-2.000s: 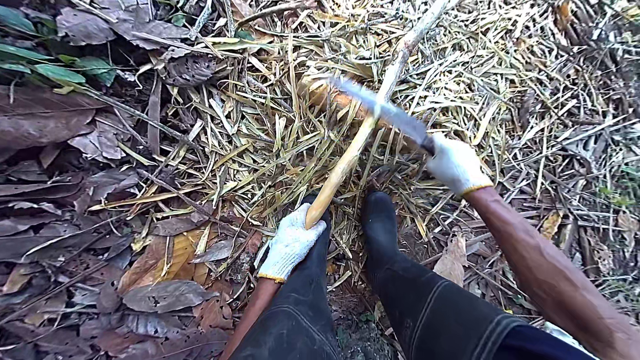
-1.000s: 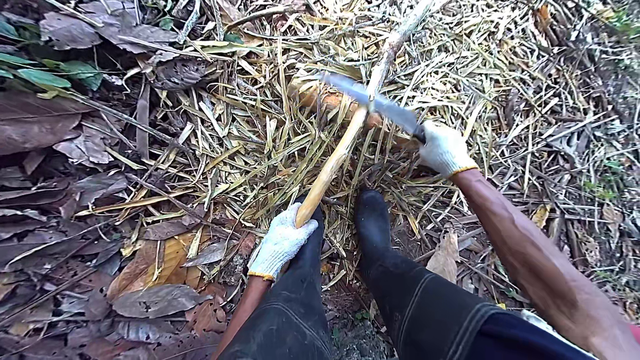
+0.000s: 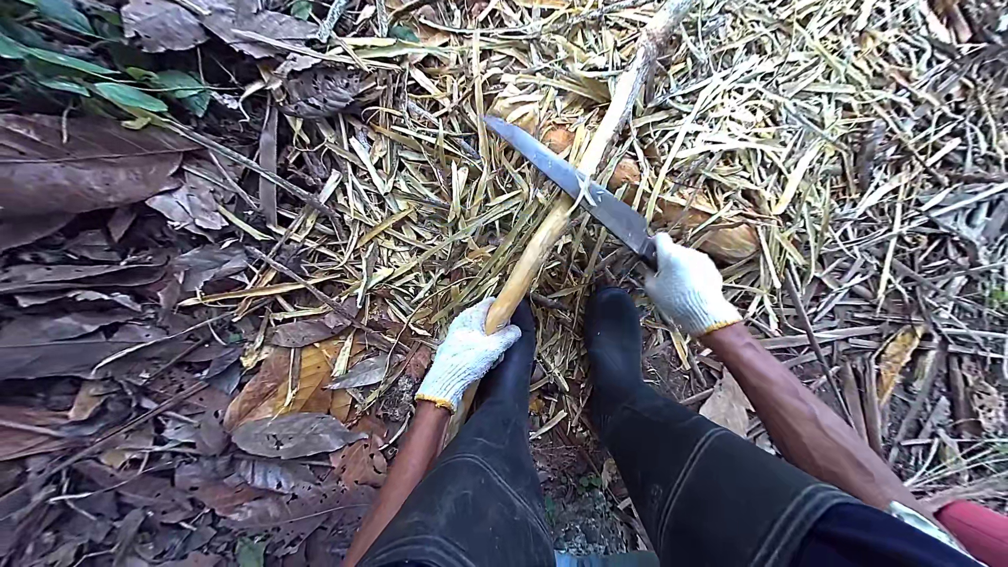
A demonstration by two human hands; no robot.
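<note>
My left hand [image 3: 467,353], in a white knit glove, is closed around the near end of a pale peeled wooden pole [image 3: 539,250]. The pole slants away to the upper right, where its far part keeps rough, greyish bark. My right hand [image 3: 690,285], gloved alike, grips the dark handle of a long-bladed machete [image 3: 555,168]. Its blade lies across the pole, tip pointing to the upper left, with a thin pale shaving at the crossing. Beneath the pole, a brownish log [image 3: 693,219] lies partly buried in shavings.
Pale wood shavings [image 3: 425,185] cover the ground around the pole. Two black rubber boots [image 3: 614,339] stand close to its near end. Large dry leaves [image 3: 79,165] and green leaves [image 3: 130,96] lie to the left; thin twigs and dry stalks [image 3: 858,394] are at the right.
Both hands keep their holds on the pole and the machete. The machete blade, blurred two seconds ago, now shows sharply across the pole. Its shift along the pole is small.
</note>
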